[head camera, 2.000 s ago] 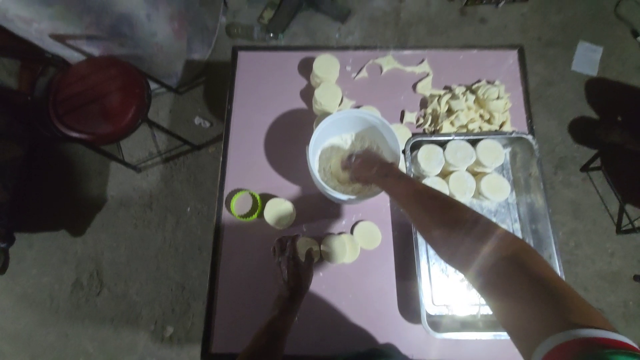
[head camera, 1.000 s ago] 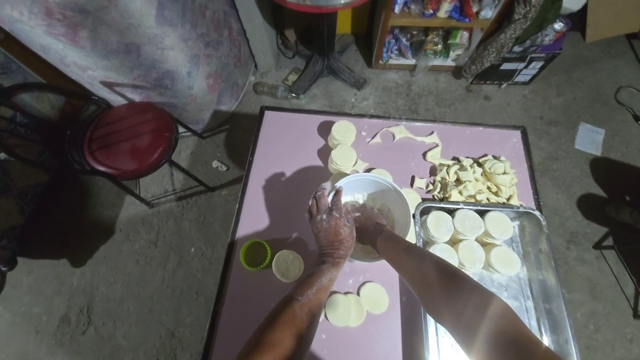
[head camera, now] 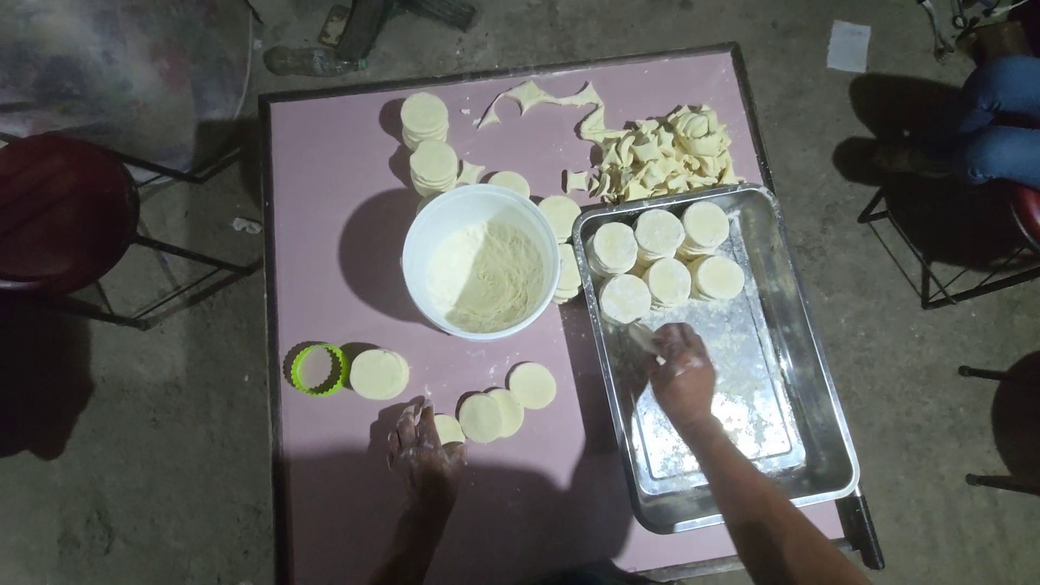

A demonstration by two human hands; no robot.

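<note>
Over the metal tray [head camera: 788, 325], my right hand [head camera: 682, 370] grips a floured dough disc [head camera: 644, 337], just below the stacked dough discs [head camera: 668, 282]. My left hand [head camera: 422, 447] rests by a dough disc [head camera: 448, 429] on the pink table; its fingertips touch or nearly touch the disc, and their hold is unclear. Overlapping dough discs [head camera: 481, 418] lie to its right. A white plastic bucket [head camera: 414, 268] with flour [head camera: 487, 280] stands mid-table. At the left are a green scalloped cutter [head camera: 319, 370] and a short stack of discs [head camera: 379, 374].
Dough scraps [head camera: 666, 154] are heaped behind the tray, with a thin dough strip [head camera: 528, 96] beside them. More disc stacks [head camera: 424, 118] stand behind the bucket. A red stool [head camera: 61, 211] is at the left; a seated person's legs [head camera: 1003, 122] show at the right.
Both hands have left the bucket, where they were a second ago. My right hand has moved right to the tray with a disc; my left hand has come back down to the discs on the table.
</note>
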